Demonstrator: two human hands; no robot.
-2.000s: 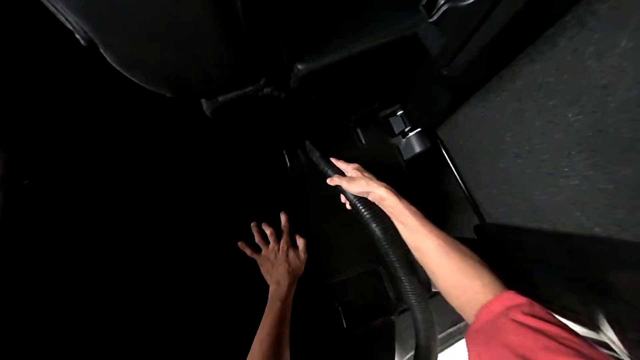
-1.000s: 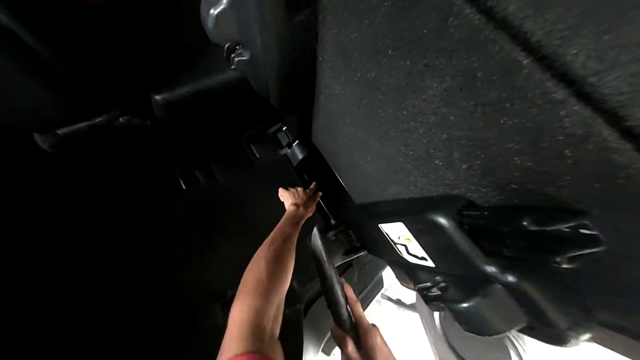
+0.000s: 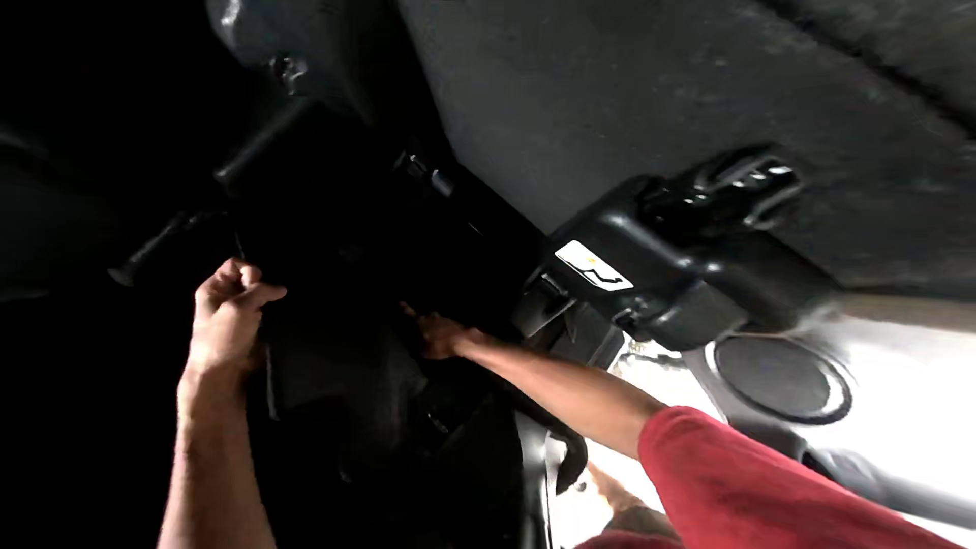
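My left hand is raised over the dark car interior at left, its fingers curled; whether they pinch an edge of something dark cannot be made out. My right hand reaches into the shadow near the middle, and its grip is lost in the dark. Beneath my right forearm a black ribbed vacuum hose curves out of the dark toward the bright opening. Its far end is hidden. A dark panel or mat lies between the two hands.
A black plastic trim piece with a white pictogram label juts out at right, beside a large dark carpeted panel. Dark seat parts stand at upper left. A round speaker-like grille shows near the bright door opening.
The view has swung considerably. My left hand was spread two seconds ago and is now curled. My right hand, near the lower edge with the hose a second ago, now reaches farther into the dark interior.
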